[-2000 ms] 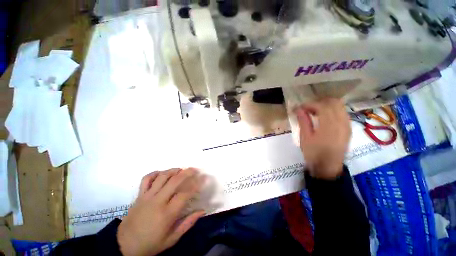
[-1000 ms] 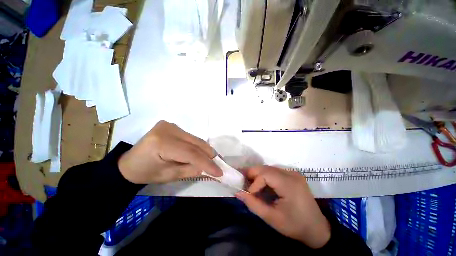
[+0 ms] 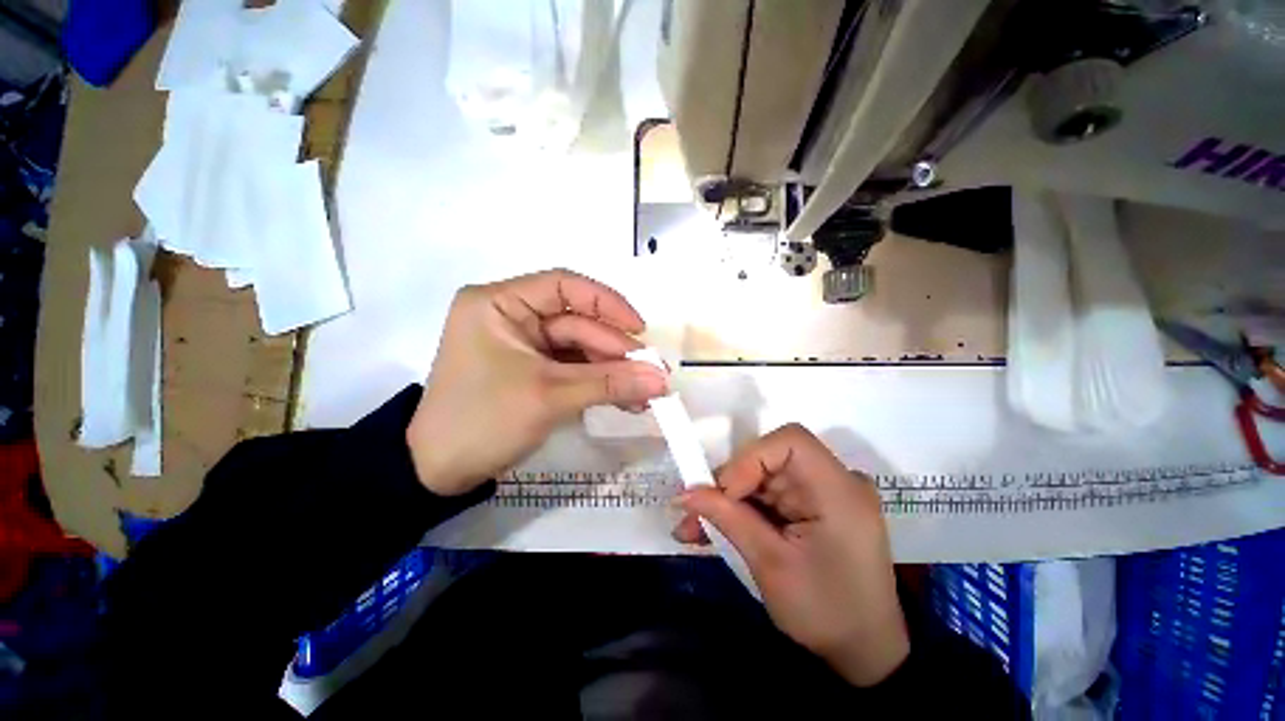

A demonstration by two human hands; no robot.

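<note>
A narrow white folded strip (image 3: 682, 441) is stretched slantwise between my two hands, above the front of the table. My left hand (image 3: 543, 373) pinches its upper end between thumb and fingers. My right hand (image 3: 803, 542) pinches it lower down, and its lower end hangs past my right fingers. A pale, washed-out patch lies on the table behind the strip; I cannot tell if it is a fabric panel. The machine's presser foot area (image 3: 768, 254) is behind and right of my left hand, touched by neither hand.
The cream machine head (image 3: 789, 85) fills the upper right. A strip bundle (image 3: 1078, 310) lies on the bed, with red-handled scissors (image 3: 1258, 416) beyond it. A panel stack (image 3: 240, 190) and narrow pieces (image 3: 120, 352) lie at left. White pieces (image 3: 514, 64) lie behind. Blue baskets (image 3: 1198, 620) are below.
My right hand has left the strip bundle and come to my left hand. Both hands first held a white piece low at the front edge; now the strip is held out longer, with my left hand raised.
</note>
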